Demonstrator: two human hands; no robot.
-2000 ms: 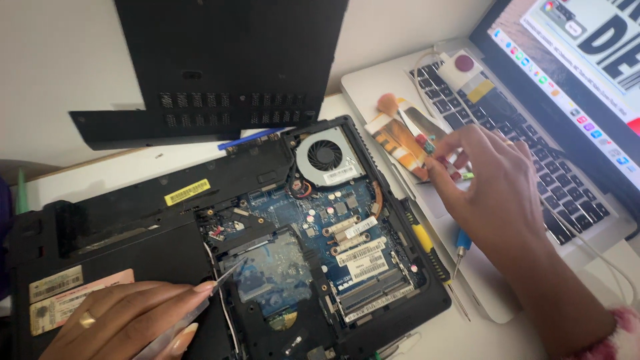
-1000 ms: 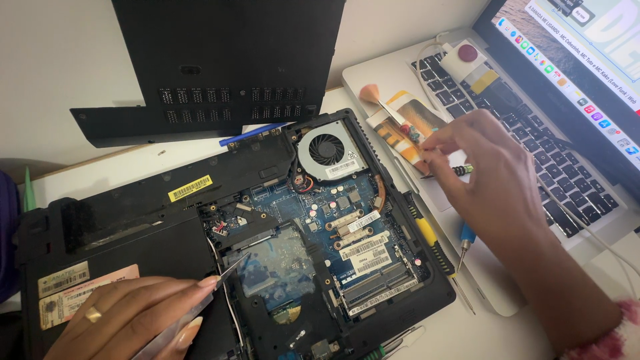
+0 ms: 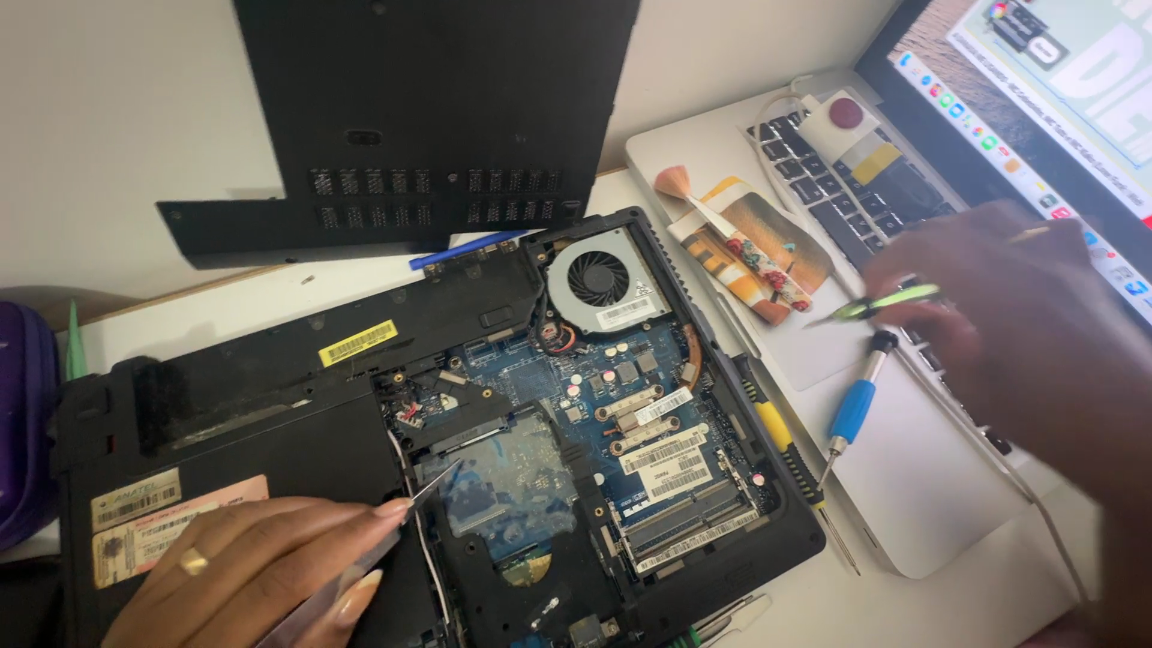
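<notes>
My left hand (image 3: 270, 567) holds metal tweezers (image 3: 409, 504), their tip over the transparent film in the drive bay of an opened black laptop (image 3: 576, 432). At the right, my right hand (image 3: 981, 297), blurred, grips a small green-and-black tool (image 3: 886, 303) with a thin pointed tip, above the palm rest of a silver laptop (image 3: 918, 504). Just left of it, a makeup brush with a flowered handle (image 3: 760, 265) lies on a patterned pouch or cloth (image 3: 792, 234). A blue-handled screwdriver (image 3: 853, 409) rests below the right hand. The cooling fan (image 3: 598, 277) sits in the opened laptop's corner.
The black bottom cover (image 3: 432, 108) leans upright against the wall behind. A blue pry stick (image 3: 468, 249) lies along the back edge, a yellow-and-black screwdriver (image 3: 778, 427) along the right edge. A purple case (image 3: 22, 423) stands at far left. A white cable (image 3: 981, 427) crosses the silver laptop.
My right hand has moved right, away from the pouch and brush, with the green-and-black tool in it. The brush now lies on the pouch. My left hand keeps about the same place.
</notes>
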